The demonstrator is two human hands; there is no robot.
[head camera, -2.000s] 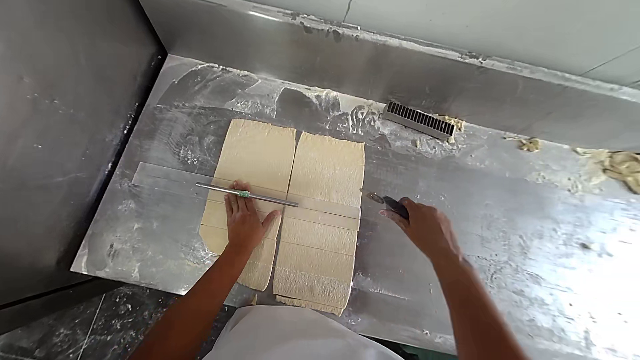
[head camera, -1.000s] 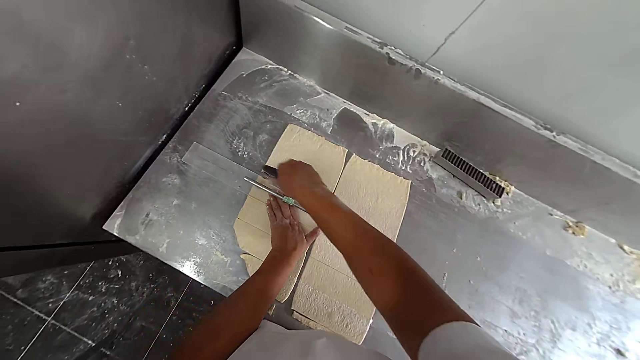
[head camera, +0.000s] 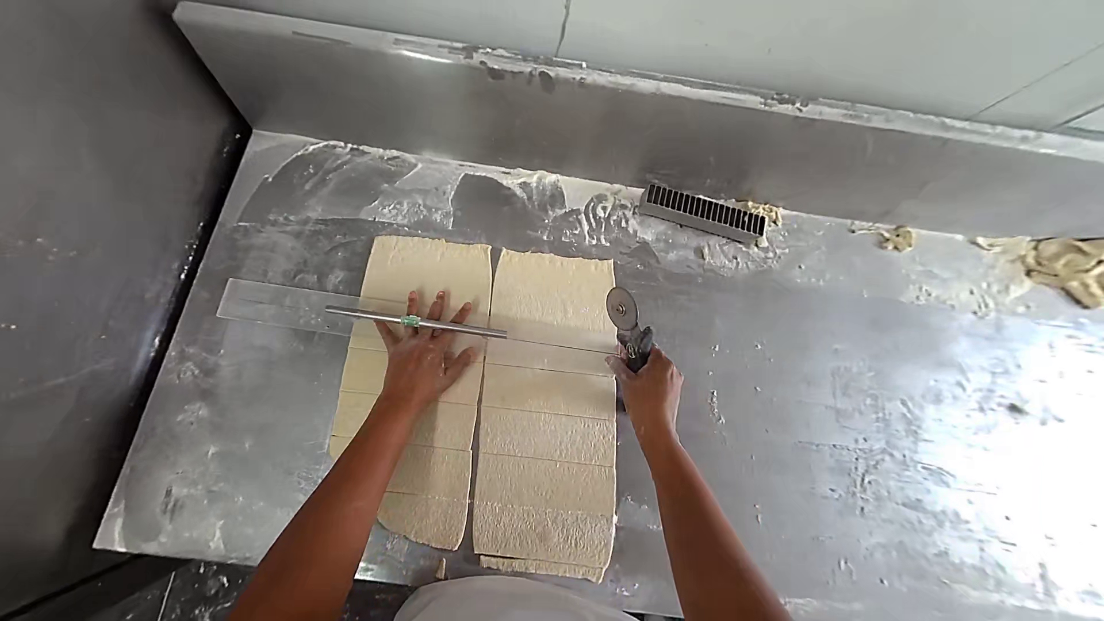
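Two flat sheets of dough lie side by side, the left sheet and the right sheet, both crossed by cut lines in their nearer part. A clear plastic ruler lies across them, with a thin metal rod on top that has a green band. My left hand presses flat on the ruler over the left sheet, fingers spread and touching the rod. My right hand holds a pizza wheel cutter with a dark handle at the right sheet's right edge, its metal wheel pointing away from me.
The dough lies on a floured stainless steel table. Along its raised back edge sit a slotted metal block, a small dough scrap and a larger lump of dough. A dark metal panel borders the left side.
My right hand has moved from over the left sheet, where it was one second ago, to the right sheet's right edge. The view has turned and shifted between frames.
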